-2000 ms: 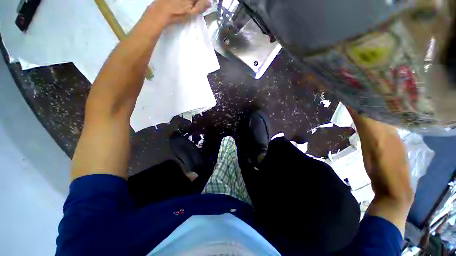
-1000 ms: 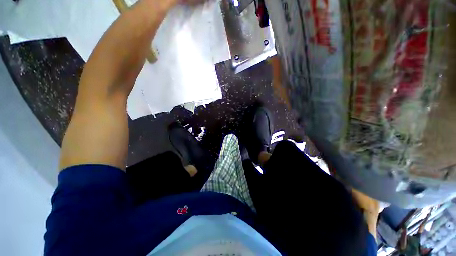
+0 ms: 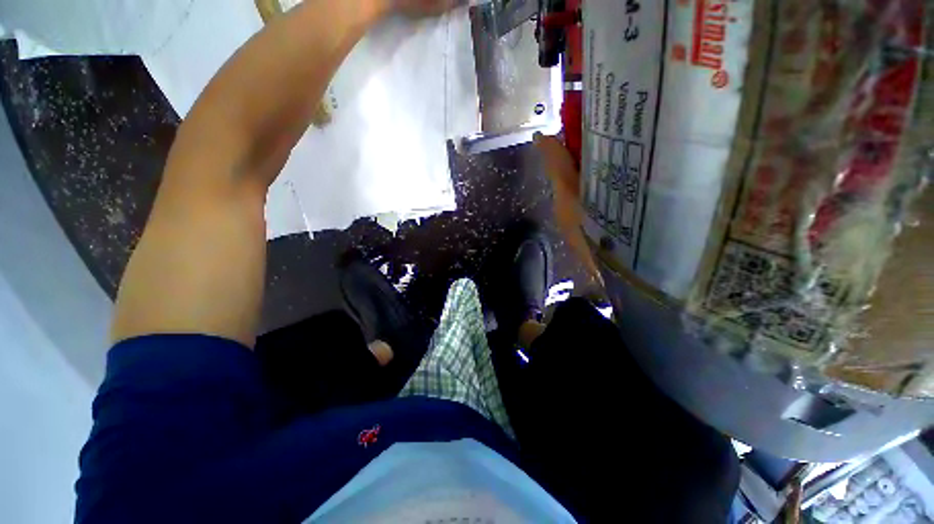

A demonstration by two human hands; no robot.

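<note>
The straight knife cutting machine (image 3: 655,174) fills the right, its grey motor with label and brown tape close to the camera. Its silver base plate (image 3: 512,97) lies at the cut edge of the white fabric lay (image 3: 394,113). Part of its red handle (image 3: 574,118) shows beside the motor. My left hand (image 3: 425,6) is blurred and cut off by the top edge, over the lay near the base plate; its fingers are unclear. A narrow skin-toned edge shows left of the motor, but my right hand itself is hidden and its grip cannot be seen.
A yellow-brown strip (image 3: 324,111) lies on the lay, partly behind my left forearm. The dark table (image 3: 92,154) is speckled with white scraps. My feet show below the lay's front edge. White and grey items lie at the lower right.
The machine's motor has swung down and left, turning its label towards me. The base plate has shifted relative to the lay. My left forearm has moved up slightly; my right forearm has become mostly hidden.
</note>
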